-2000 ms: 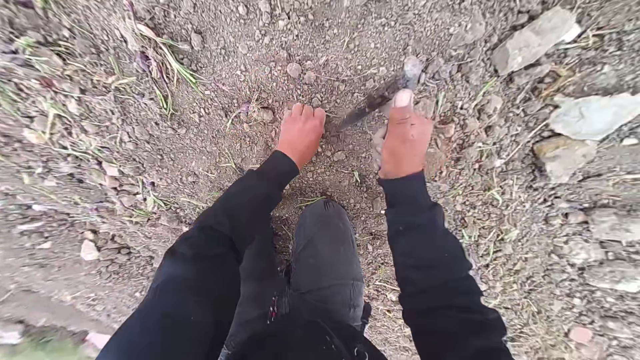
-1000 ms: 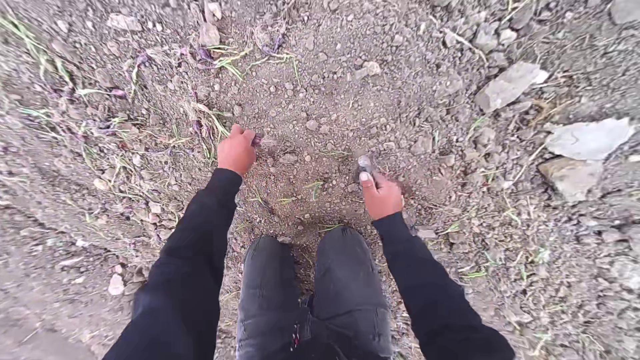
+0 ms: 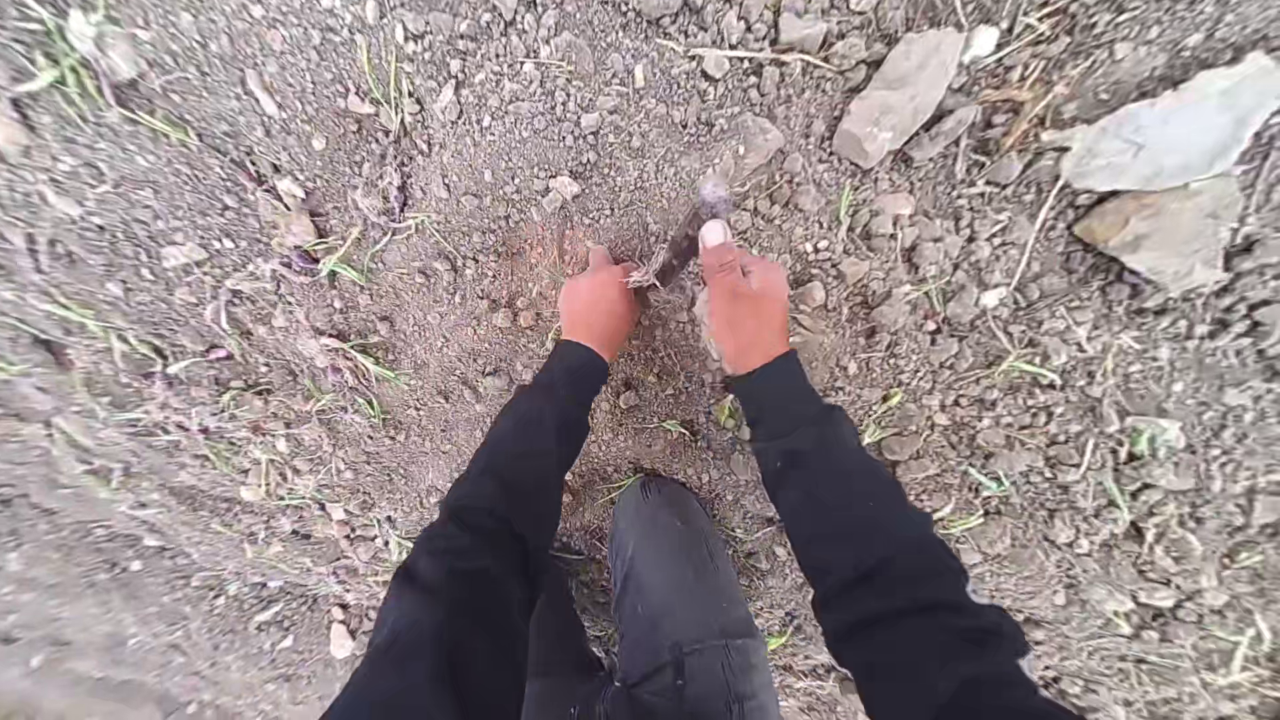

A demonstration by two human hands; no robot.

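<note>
Stony soil (image 3: 450,330) lies under both my hands. My right hand (image 3: 745,300) is closed around a dark hand tool (image 3: 682,245) with a rounded grey end, the thumb pressed near that end. The tool slants down and left toward my left hand (image 3: 600,305), whose fingers are curled at the soil. Pale fibrous roots (image 3: 650,272) show at the left fingertips, against the tool's lower part. What the left fingers close on is mostly hidden, and so is the tool's far tip.
Flat grey stones (image 3: 898,98) and a large pale slab (image 3: 1175,130) lie at the upper right. Uprooted purple-and-green plants (image 3: 340,262) are scattered on the left. Small green sprouts (image 3: 672,427) stand near my knee (image 3: 660,530) in dark trousers.
My left hand was farther from the right hand one second ago, beside the scattered plants; now the two are close together. The tool's shaft shows again between them. The view has shifted.
</note>
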